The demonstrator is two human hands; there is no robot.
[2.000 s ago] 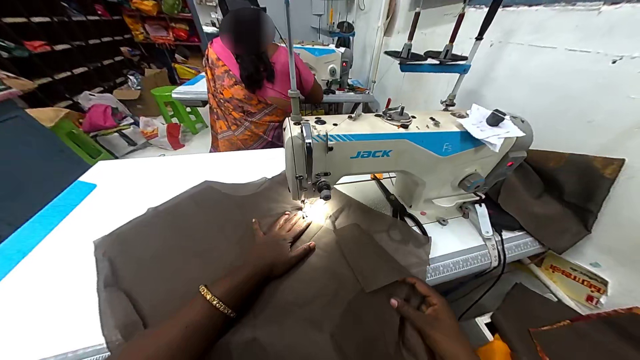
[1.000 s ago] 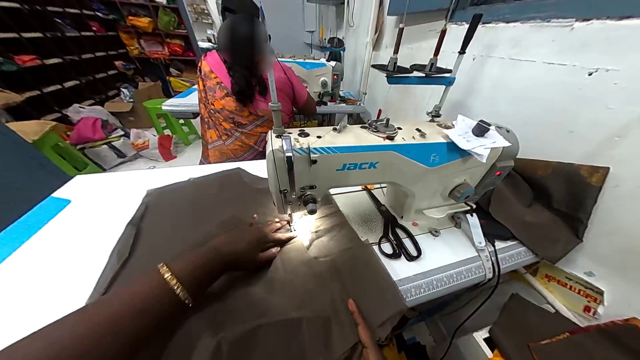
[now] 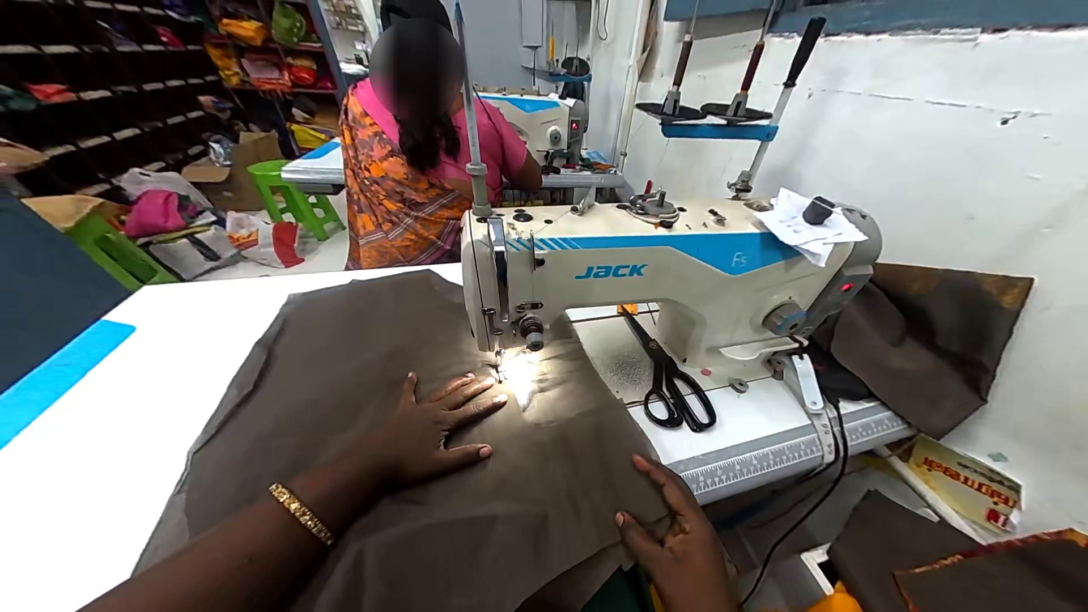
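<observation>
A wide piece of dark brown fabric (image 3: pixel 365 340) lies on the white sewing table and runs under the presser foot (image 3: pixel 500 367) of a Jack sewing machine (image 3: pixel 629 263). The machine's lamp lights the cloth at the needle. My left hand (image 3: pixel 438 425) rests flat on the fabric just left of the needle, fingers spread, a gold bangle on the wrist. At the fabric's right edge, my right hand (image 3: pixel 676 540) has the cloth between thumb and fingers near the table's front edge. Black-handled scissors (image 3: pixel 671 382) lie on the machine bed, right of the needle.
A measuring tape (image 3: pixel 756 450) lines the table's front edge. More brown fabric (image 3: pixel 926 331) lies behind the machine's right end, and further pieces (image 3: pixel 901 535) are at lower right. Beyond the table a person (image 3: pixel 425 170) sits at another machine, near a green stool (image 3: pixel 293 191).
The brown fabric's right part, which covered much of the scissors two seconds ago, now lies clear of them. My left hand is still flat beside the needle. The view has shifted.
</observation>
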